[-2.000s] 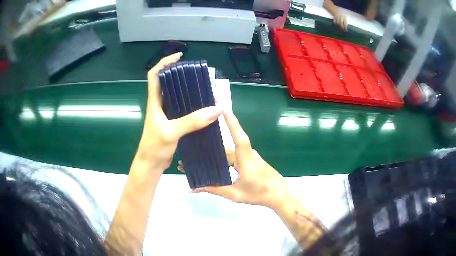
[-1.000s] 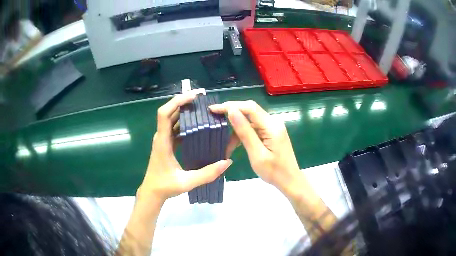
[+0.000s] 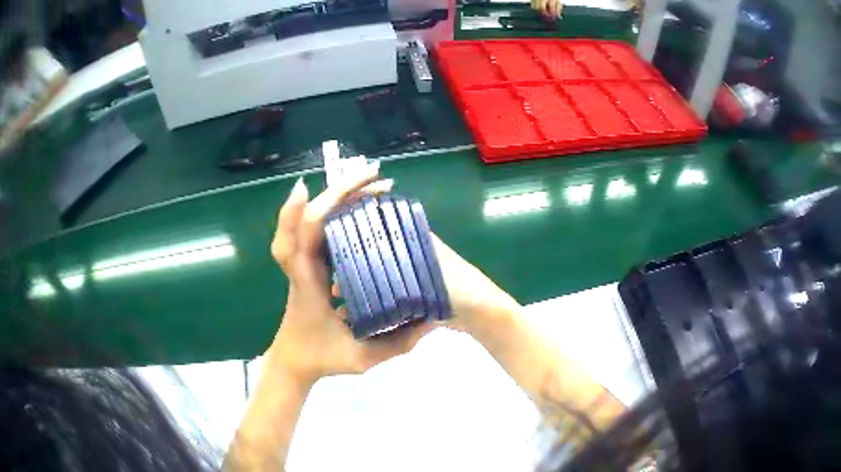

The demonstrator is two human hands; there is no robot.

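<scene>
A stack of several dark phone frames (image 3: pixel 385 263) is held edge-on in front of me, with light lines between the frames. My left hand (image 3: pixel 318 295) grips it from the left side and below, with its fingers around the far end. My right hand (image 3: pixel 470 286) is at the right side of the stack; its fingers are mostly hidden behind it. A white strip (image 3: pixel 333 164) shows just beyond my left fingers.
A red tray (image 3: pixel 572 97) lies beyond the green belt (image 3: pixel 544 249). A black tray (image 3: pixel 705 318) is at the right. Dark pieces (image 3: pixel 254 136) lie by the white machine (image 3: pixel 277 78). A grey sheet (image 3: pixel 97 166) is far left. Another person's hand (image 3: pixel 548 8) shows at the top.
The stack has tilted so its long edges face me. My right hand has moved from the top of the stack down to its right side. The view has shifted slightly.
</scene>
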